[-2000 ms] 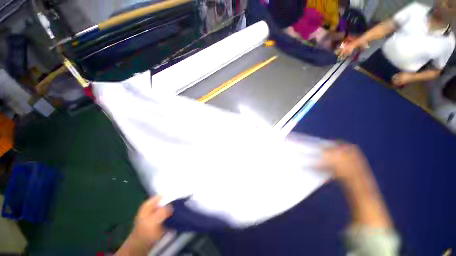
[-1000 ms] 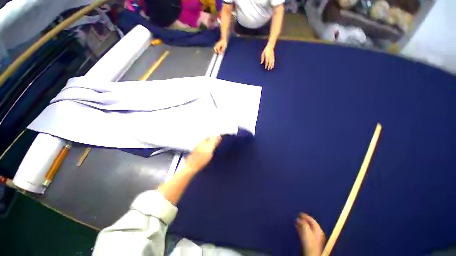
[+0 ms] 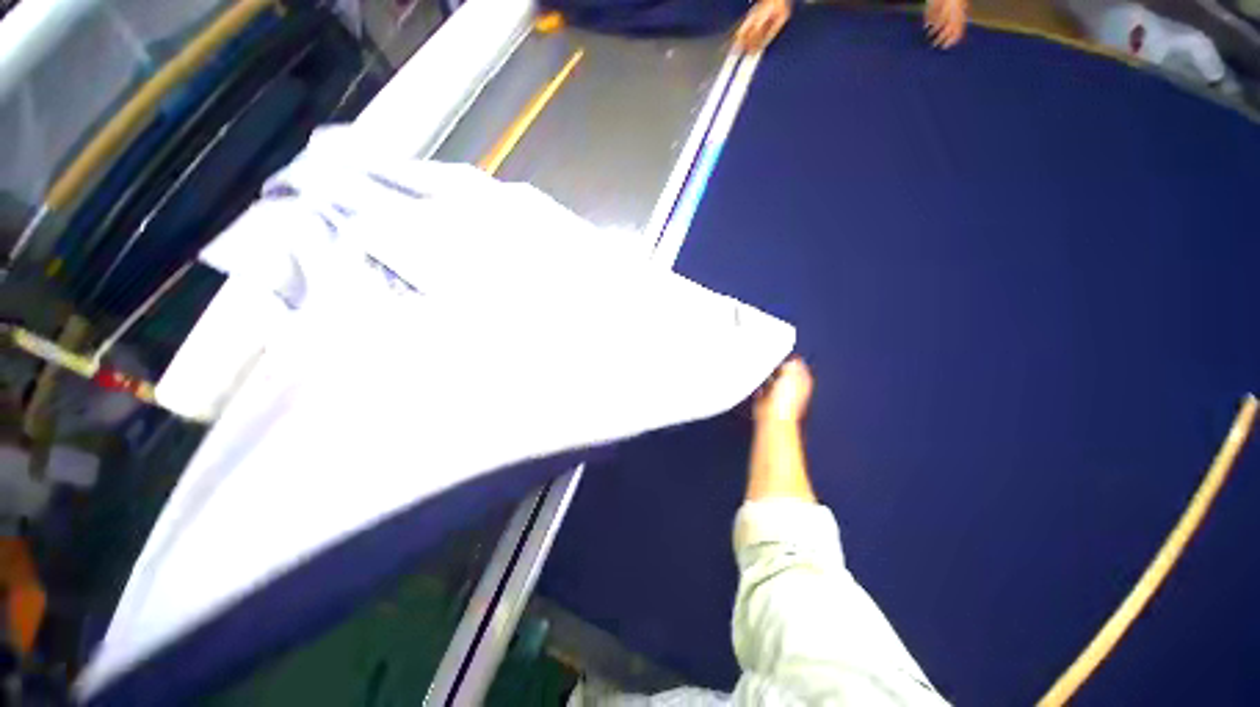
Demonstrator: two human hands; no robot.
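Observation:
A white cloth piece (image 3: pixel 456 332) with a navy underside stretches across the rail and the navy fabric. Its right corner is at my right hand (image 3: pixel 785 392), whose fingers pinch the edge. My right arm reaches up from the bottom. The cloth's long near edge is raised, shows navy, and runs down to the lower left. My left hand is not in view. The navy fabric ply (image 3: pixel 953 318) lies flat on the right. A silver-white guide rail (image 3: pixel 698 152) crosses the table, partly hidden under the white cloth.
A person's hand (image 3: pixel 763 25) rests at the rail's far end, with another at the far edge. A yellow-tan stick (image 3: pixel 1161 566) lies on the navy at right, a yellow bar (image 3: pixel 532 111) on the grey table. The white roll (image 3: pixel 463 69) stands left.
My right hand has moved from near the stick to the cloth's right corner. My left hand has left the picture. The white cloth is spread wider towards the lower left.

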